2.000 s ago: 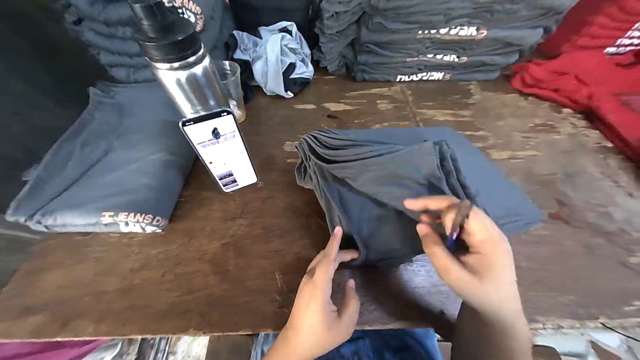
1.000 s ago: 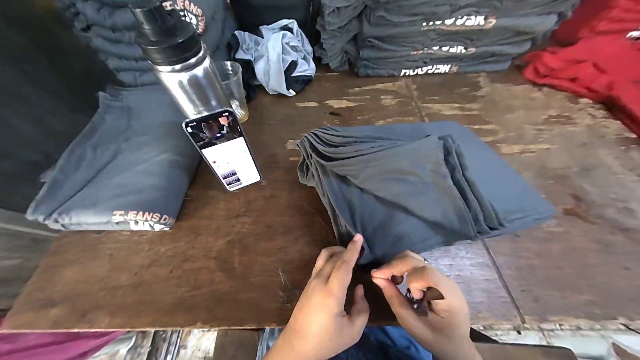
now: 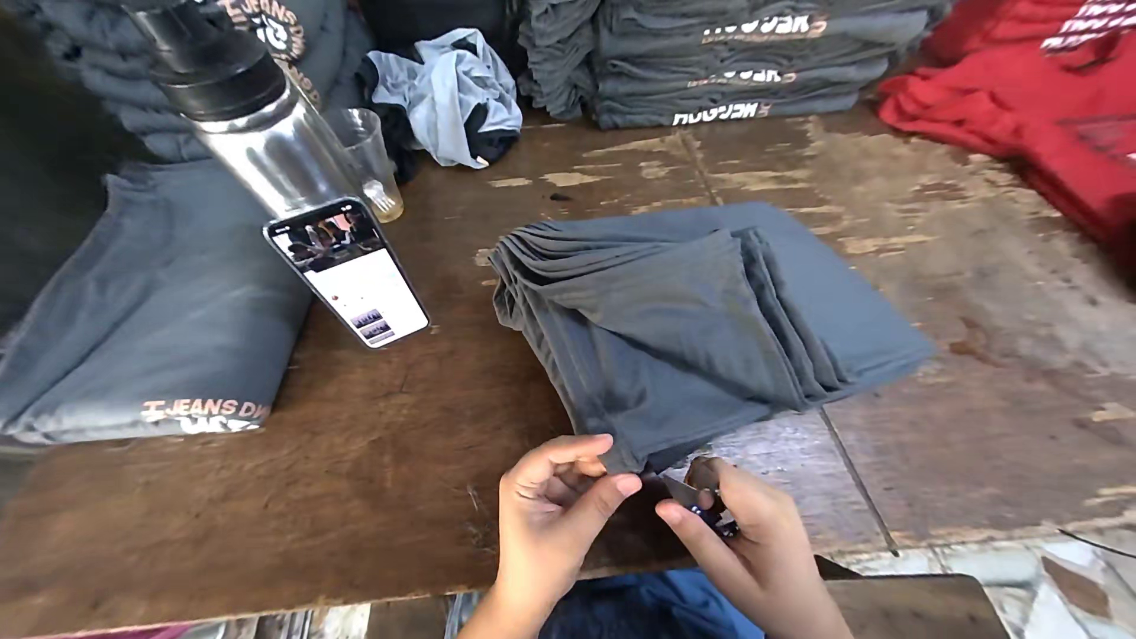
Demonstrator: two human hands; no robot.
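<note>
Dark grey folded garments (image 3: 674,311) lie in a loose stack on the wooden table (image 3: 373,497). My left hand (image 3: 559,506) pinches the near corner of the cloth between thumb and fingers. Just to its right, my right hand (image 3: 745,532) holds small thread snips (image 3: 688,495), their metal tip pointing left at that corner. The palm and fingers hide part of the tool. Whether the blades touch the cloth or a thread, I cannot tell.
A smartphone (image 3: 351,271) with a lit screen leans against a steel bottle (image 3: 275,133), beside a plastic cup (image 3: 368,164). Grey folded garments (image 3: 160,302) lie left, more stacks (image 3: 737,62) behind, crumpled light cloth (image 3: 453,98) between, red garments (image 3: 1029,115) at right.
My right hand has come down from over the cloth to the near corner, beside my left hand. The left fingers have closed on that corner. The picture on the phone's screen has changed.
</note>
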